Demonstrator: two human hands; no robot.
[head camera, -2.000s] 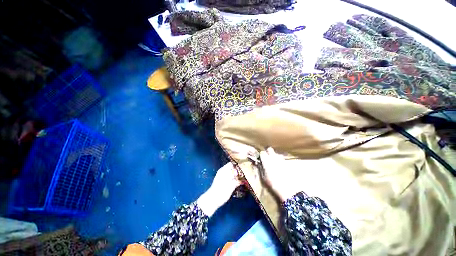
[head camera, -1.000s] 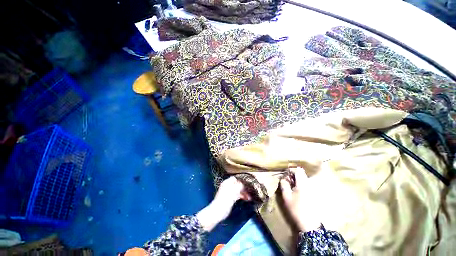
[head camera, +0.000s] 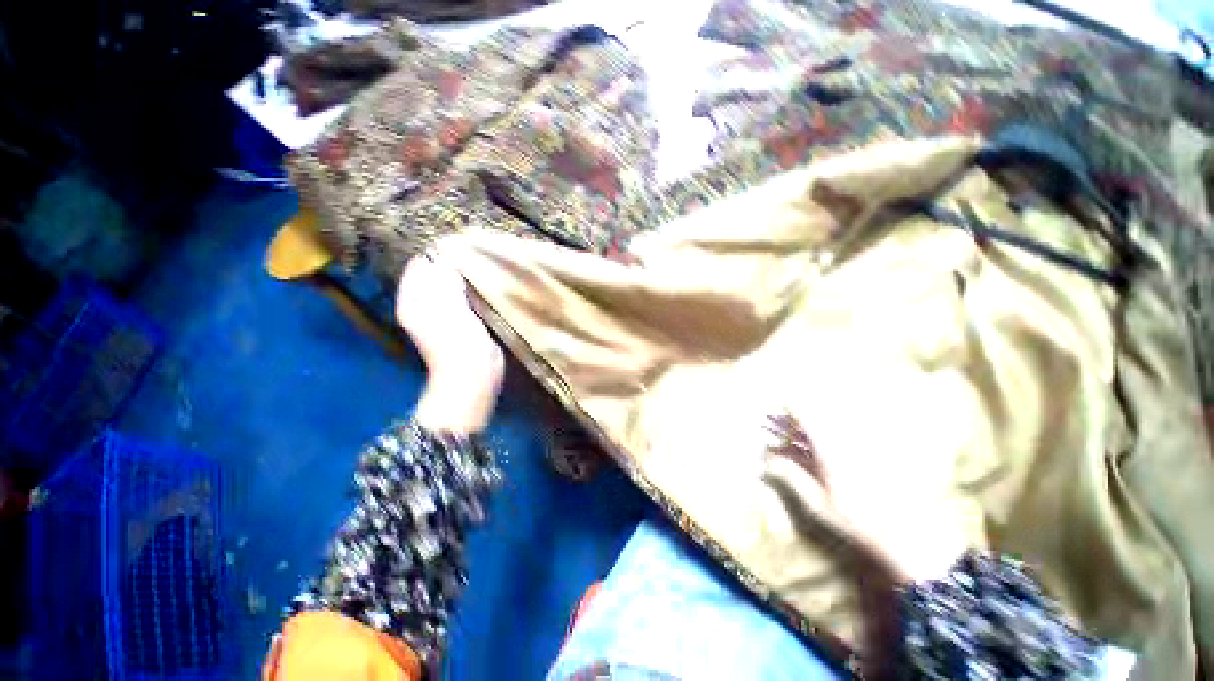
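Observation:
The patterned jacket (head camera: 559, 146) lies spread over the table with its shiny tan lining (head camera: 706, 319) facing up on the near side. My left hand (head camera: 453, 326) grips the jacket's hem at the lining's far left corner; its fingertips are partly hidden. My right hand (head camera: 852, 492) lies on the lining, bright and blurred, and I cannot tell whether its fingers hold cloth. The dark edge of the hem runs from my left hand down towards the lower right. A black clothes hanger (head camera: 1018, 240) shows inside the jacket at the right.
The white table's corner (head camera: 280, 113) shows at the upper left. A yellow-topped stool (head camera: 298, 249) stands beside the table. Blue plastic crates (head camera: 160, 572) stand on the blue floor (head camera: 306, 466) at the left. A light blue cloth (head camera: 679, 619) is at the bottom, below the hem.
My left hand has moved up and away along the hem to the lining's corner and pulls it leftward. The patterned fold beside it has dropped from view. My right hand lies flatter. The view has shifted.

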